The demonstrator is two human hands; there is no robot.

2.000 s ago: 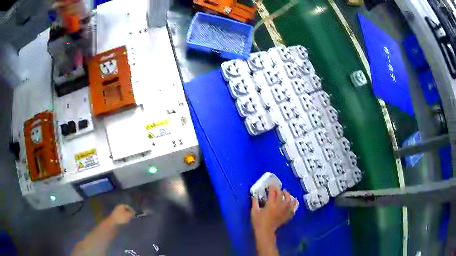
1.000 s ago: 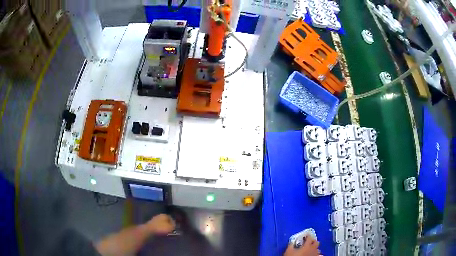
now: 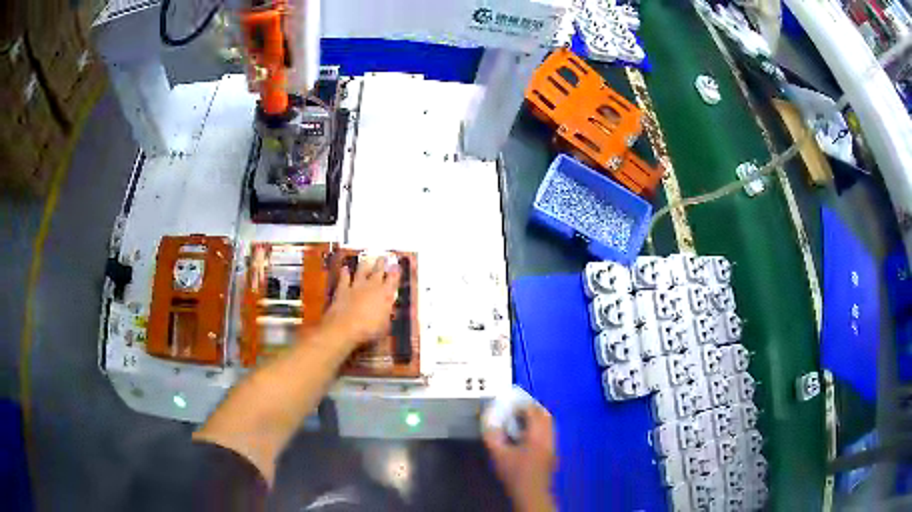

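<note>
My left hand [image 3: 362, 302] lies over the right orange screw fixture [image 3: 398, 345], its fingertips at a whitish housing near the fixture's top; the hand hides most of it, and a grip cannot be told. The fixture's cover [image 3: 285, 300] lies open to the left, as a frame with openings. My right hand [image 3: 530, 450] holds a white plug housing [image 3: 508, 410] at the machine's front right corner, beside the blue mat. The left fixture [image 3: 190, 300] is closed, with a white housing [image 3: 187, 273] showing in it.
An orange screwdriver head [image 3: 264, 60] hangs by the screw feeder [image 3: 295, 165]. Rows of white housings [image 3: 690, 350] lie on the blue mat [image 3: 570, 400] beside the green conveyor [image 3: 790, 310]. A blue screw bin [image 3: 592, 207] and orange spare fixtures [image 3: 585, 105] stand at the machine's right.
The right fixture has come forward and its cover is open leftward. The screwdriver head has moved left. My left hand has moved up onto the fixture. My right hand has brought its housing toward the machine.
</note>
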